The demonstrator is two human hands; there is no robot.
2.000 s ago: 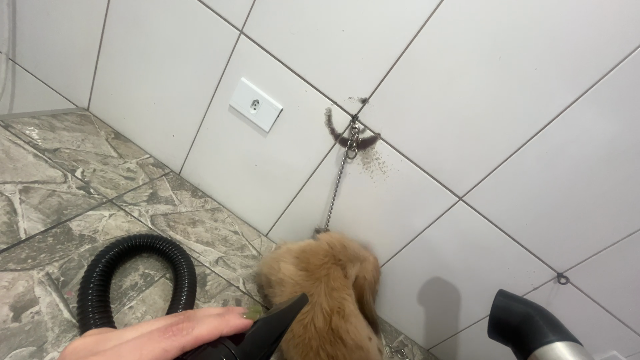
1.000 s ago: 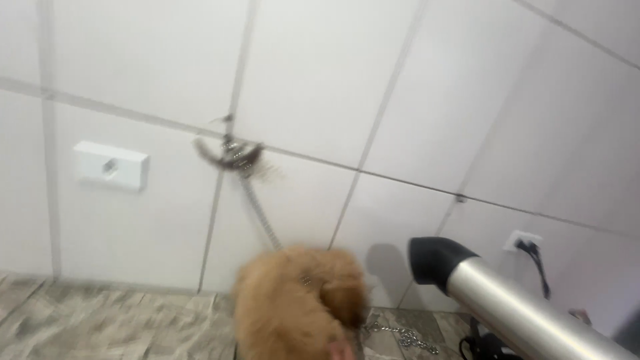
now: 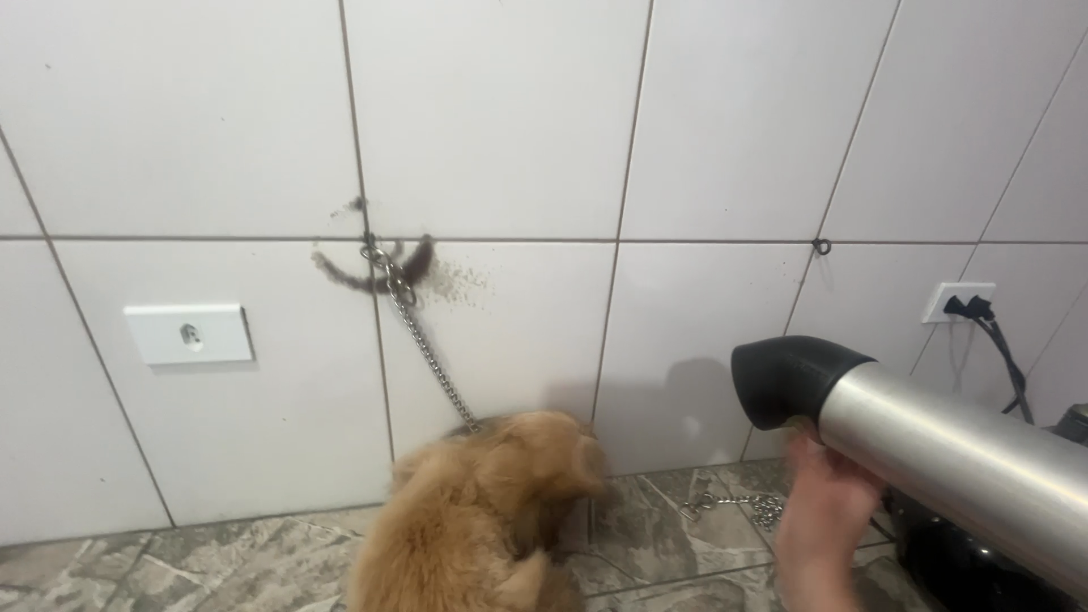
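Observation:
My right hand point(image 3: 824, 501), blurred, reaches up at the lower right. Its fingers meet the underside of a silver dryer tube point(image 3: 952, 450) close to the black angled nozzle point(image 3: 790, 381); the tube partly hides them, so the grip is unclear. My left hand is out of view. Left of the nozzle, at the bottom centre, is a golden-brown, fluffy dog point(image 3: 459, 527), its head by the wall and its face not clearly visible. A metal chain point(image 3: 433, 361) runs from a wall fixing point(image 3: 371, 252) down to its neck.
A white tiled wall point(image 3: 501, 110) with dark smudges rises behind. It bears a wall socket point(image 3: 189, 334), a metal eye hook point(image 3: 821, 246) and a second socket with black plugs point(image 3: 959, 303). A loose chain point(image 3: 748, 501) lies on the stone-patterned surface point(image 3: 204, 565), near a shiny black object point(image 3: 952, 552).
The view has swung to the right. The hand and black hose seen at the lower left two seconds ago are out of view. My right hand has come up to the dryer tube.

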